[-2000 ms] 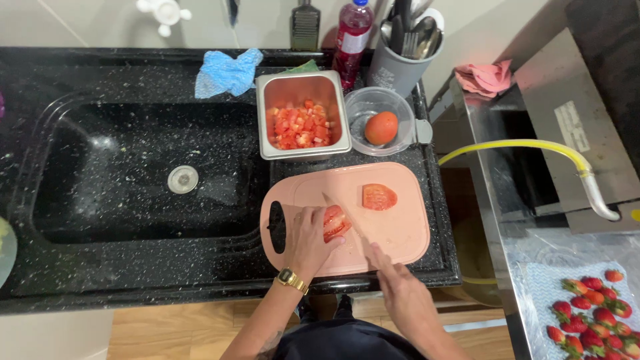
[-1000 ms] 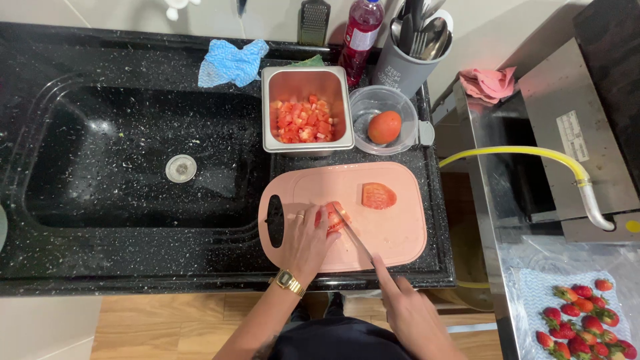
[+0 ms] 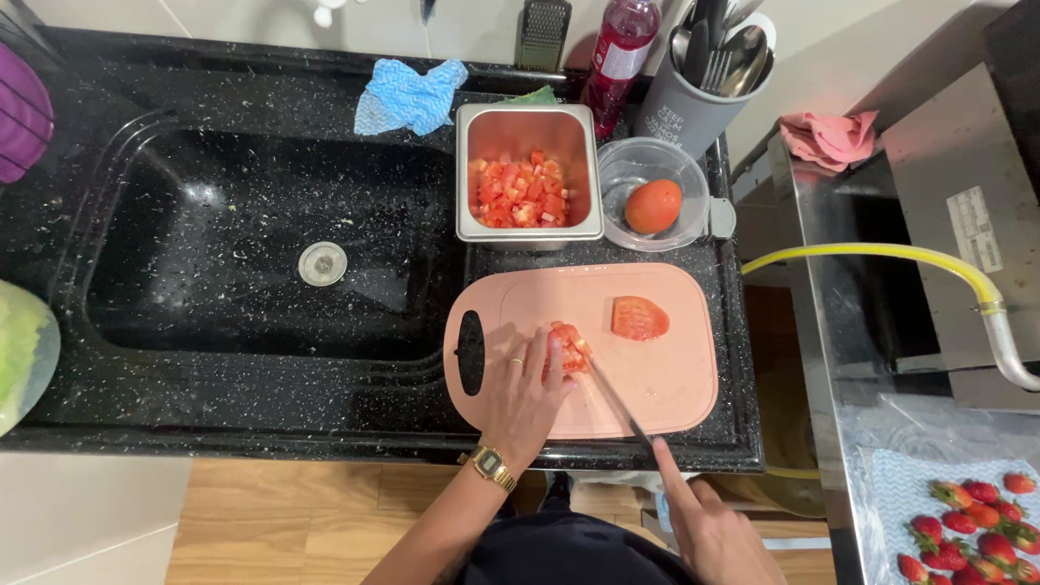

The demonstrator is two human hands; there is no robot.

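Note:
My left hand (image 3: 526,392), with a gold watch at the wrist, holds a partly diced tomato piece (image 3: 571,348) on the pink cutting board (image 3: 658,382). In my right hand (image 3: 705,512) is a kitchen knife (image 3: 621,402); its tip end touches the right side of that piece. Another tomato piece (image 3: 640,318), with cut lines across it, lies at the board's upper right. Behind the board stands a metal container (image 3: 529,233) of diced tomato (image 3: 522,191). Beside it, a whole tomato (image 3: 653,206) sits in a clear plastic bowl (image 3: 695,179).
A black speckled sink (image 3: 244,268) lies left of the board. Behind are a blue cloth (image 3: 413,96), a grater (image 3: 543,34), a bottle of red liquid (image 3: 621,61) and a grey utensil holder (image 3: 691,106). Strawberries (image 3: 967,520) and a yellow hose (image 3: 877,250) are at right.
The tomato piece under my left hand, in larger form two seconds ago, is now cut into small bits. The knife has shifted to the right side of it. The other piece has stayed put.

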